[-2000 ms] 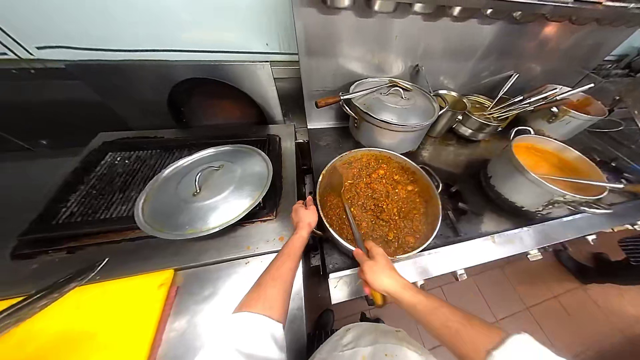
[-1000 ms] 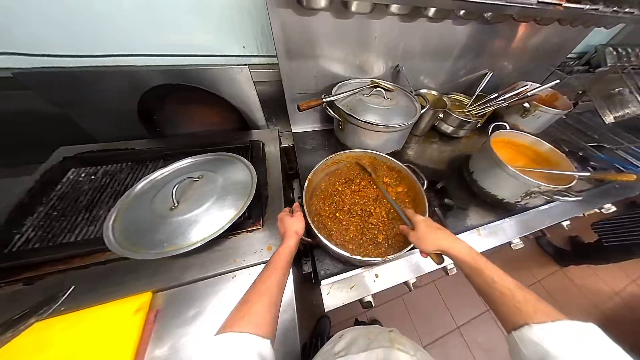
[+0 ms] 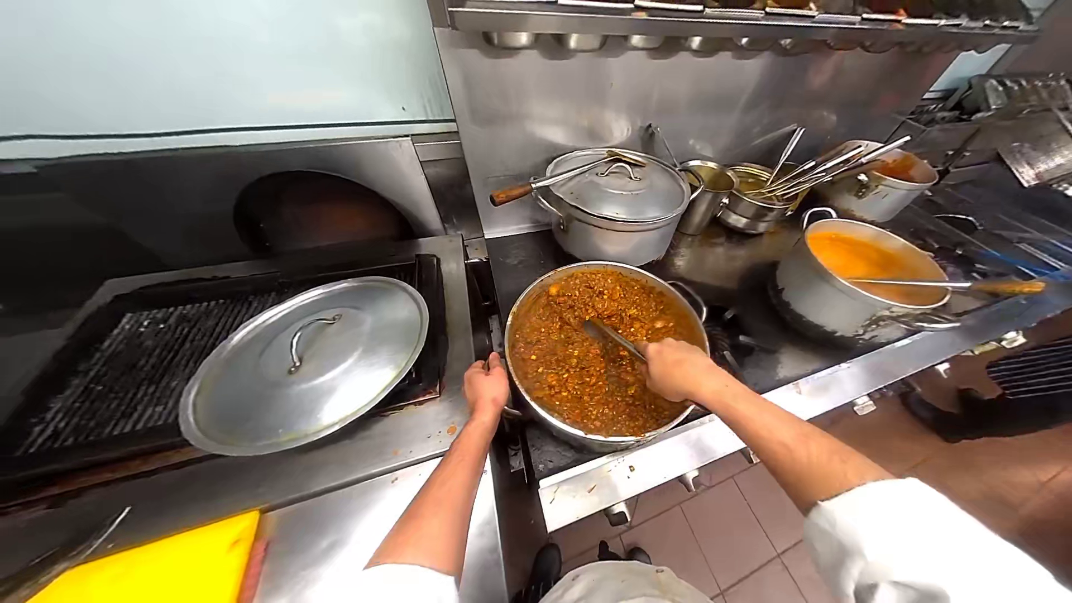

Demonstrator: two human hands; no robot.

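A wide metal pot [image 3: 512, 311] of brown chunky stew [image 3: 578, 368] stands on the stove right in front of me. My right hand [image 3: 677, 370] is closed around the handle of a long stirring utensil [image 3: 613, 337], whose far end dips into the middle of the stew; its tip is hidden. At the pot's left side, my left hand [image 3: 487, 387] grips what looks like the pot's side handle, mostly hidden under the fingers. To the left, a large round metal lid [image 3: 360, 368] lies on the grill.
Behind stands a lidded pot [image 3: 615, 239] with a wooden-handled utensil across it. A pot of orange sauce [image 3: 825, 293] sits at right, near pans with ladles. A yellow cutting board [image 3: 167, 561] lies lower left. Someone's dark shoe [image 3: 963, 414] shows at right.
My right hand has moved the utensil through the stew, from the pot's near edge to its right side and then inward. My left hand has stayed at the pot's left side.
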